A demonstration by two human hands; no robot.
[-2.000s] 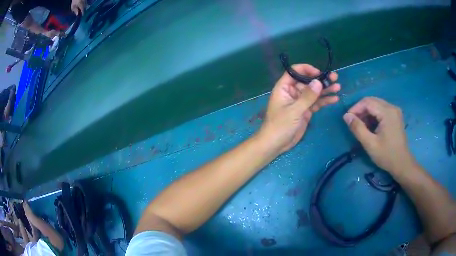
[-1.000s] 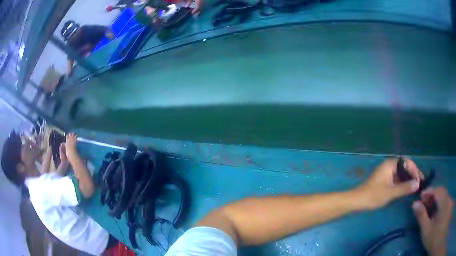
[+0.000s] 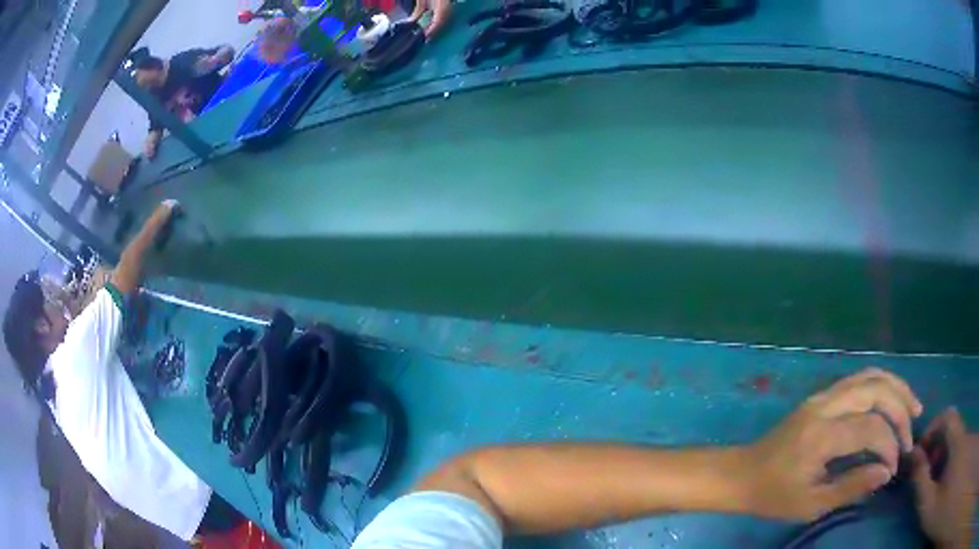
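My left hand [image 3: 827, 450] is at the lower right, its fingers closed round a small black part [image 3: 853, 463], seemingly the yoke, mostly hidden by the fingers. My right hand [image 3: 950, 483] is close beside it, cut off by the right edge. Something dark shows at its fingertips, but the frame does not show whether it grips it. Part of a black headband [image 3: 827, 528] shows below my left hand, cut off by the bottom edge.
A pile of black headbands [image 3: 290, 391] with thin wires lies on the bench at left. A person in white [image 3: 118, 418] reaches over the green conveyor [image 3: 537, 193]. Beyond are a blue tray [image 3: 281, 102], more black frames [image 3: 521, 27] and other people.
The view has swung left, so my hands now show at the lower right. My hands have come together. The person in white now stretches an arm over the conveyor.
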